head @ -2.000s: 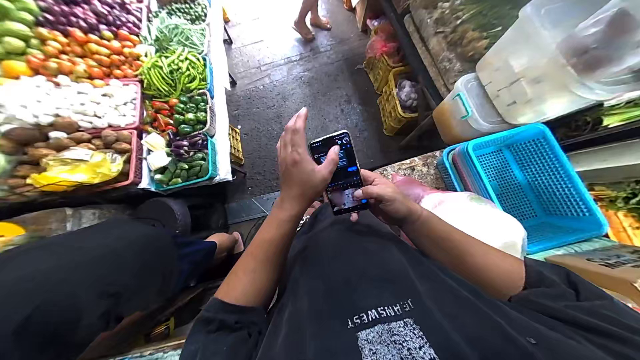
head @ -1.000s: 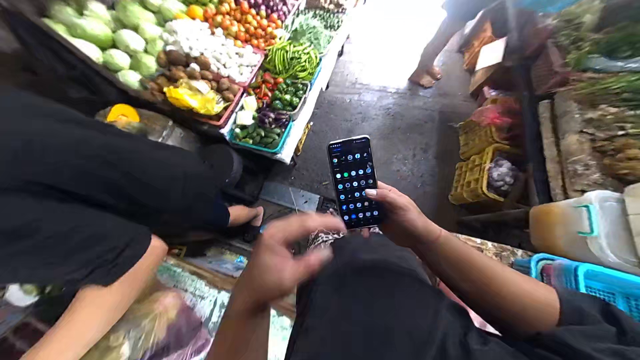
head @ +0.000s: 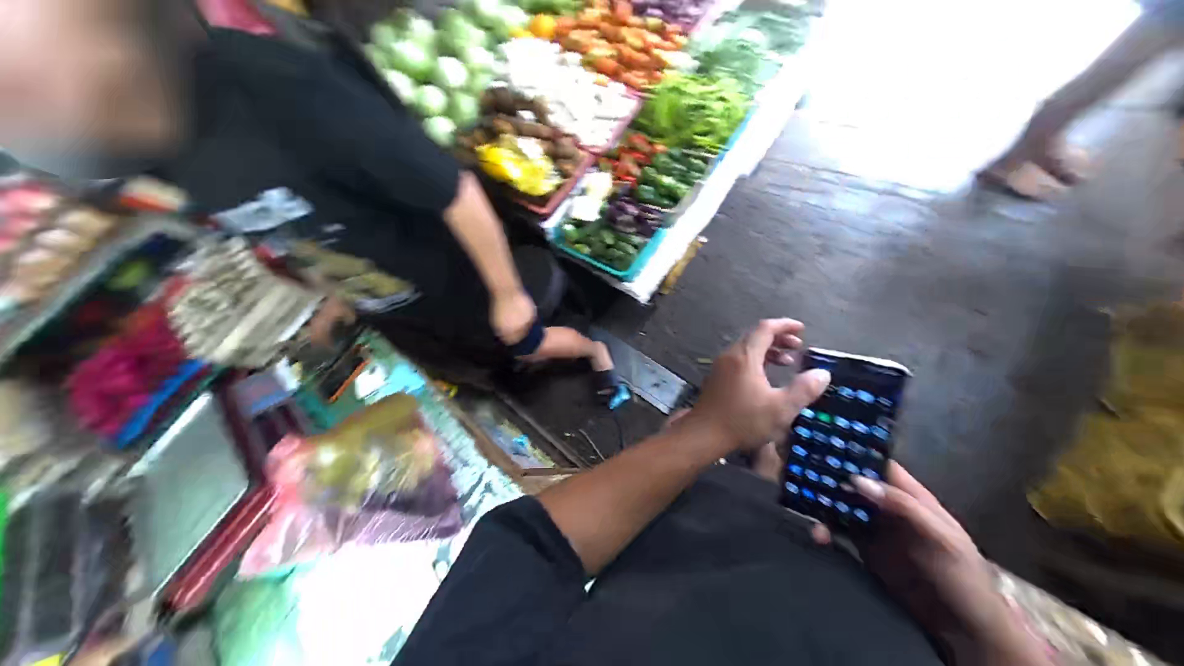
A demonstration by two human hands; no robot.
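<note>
A smartphone (head: 844, 439) with a dark screen of small round icons is held upright over my lap. My right hand (head: 911, 523) grips its lower end, thumb on the front near the lower icons. My left hand (head: 754, 384) is at the phone's upper left, its thumb over the top of the screen and the other fingers curled beside the edge. Whether the thumb touches the glass cannot be told. The left hand holds nothing.
A person in a dark shirt (head: 342, 139) is close on the left. Beyond stands a stall with trays of cucumbers (head: 606, 242), green peppers and tomatoes. Plastic-bagged goods (head: 370, 472) lie at lower left; a yellow crate-like thing (head: 1124, 435) is at right.
My left hand, below and left of the phone a second ago, is now at its upper left. The screen went from another display to icons. The view has swung left.
</note>
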